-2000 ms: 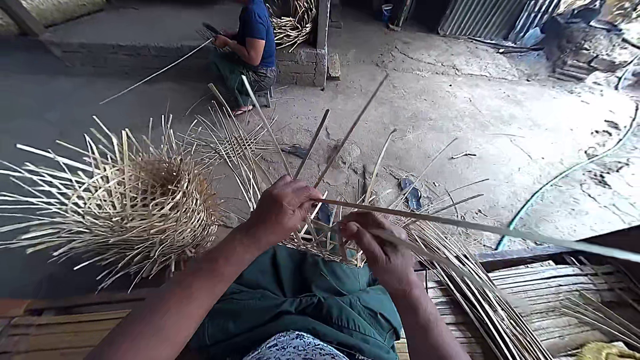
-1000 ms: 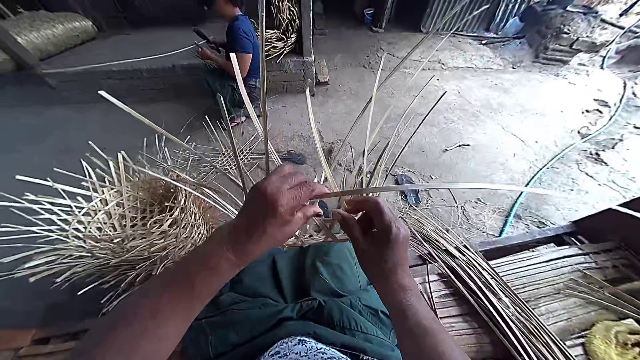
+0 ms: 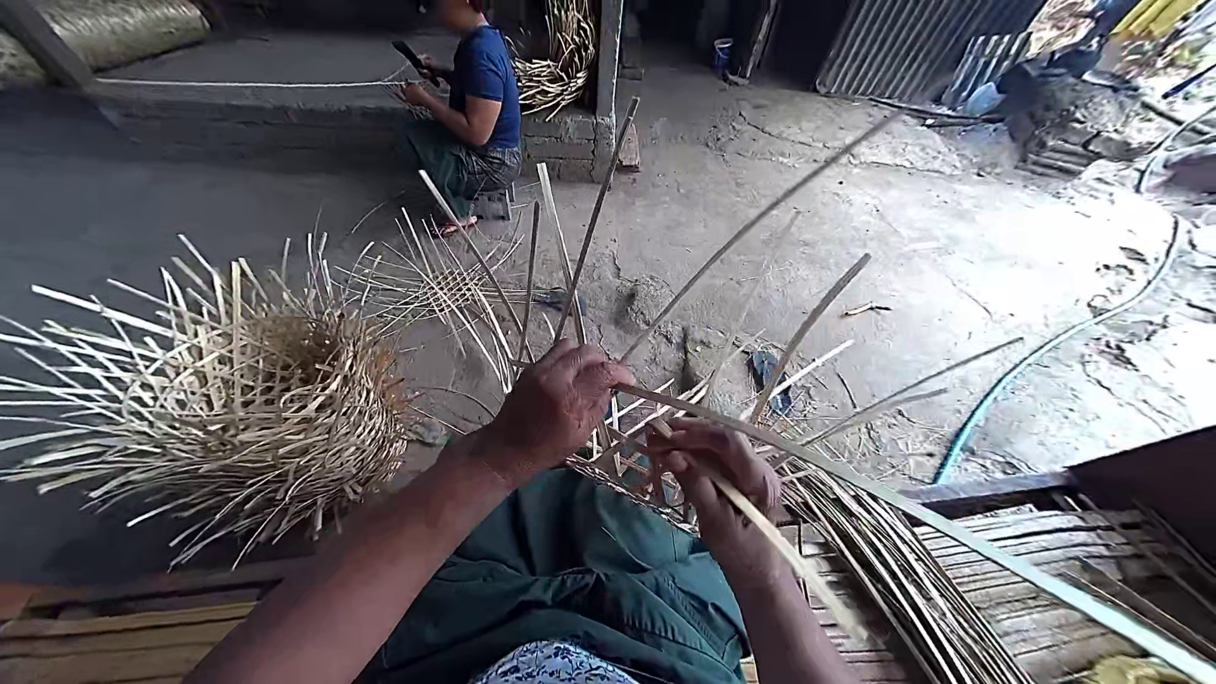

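Note:
A partly woven basket of bamboo-like strips (image 3: 632, 451) rests at my lap, its long ends fanning up and outward. My left hand (image 3: 568, 394) grips a long pale strip (image 3: 883, 489) near the weave; this strip slants down past my right hand to the lower right corner. In my right hand (image 3: 717, 465) a shorter strip (image 3: 760, 522) is pinched, its blurred end pointing down and right. Both hands partly hide the weave. A bundle of thin strips (image 3: 893, 570) lies just right of my right forearm.
A larger unfinished basket (image 3: 285, 408) stands at the left, near a flat woven piece (image 3: 446, 290) on the floor. I sit on a slatted bench (image 3: 997, 560). Ahead, another person (image 3: 484, 95) sits holding a dark tool. A hose (image 3: 1026, 361) curves across the right.
The long strip beside my hands now slants down to the right, where a second ago it ran nearly level. My right hand has moved slightly lower, away from my left.

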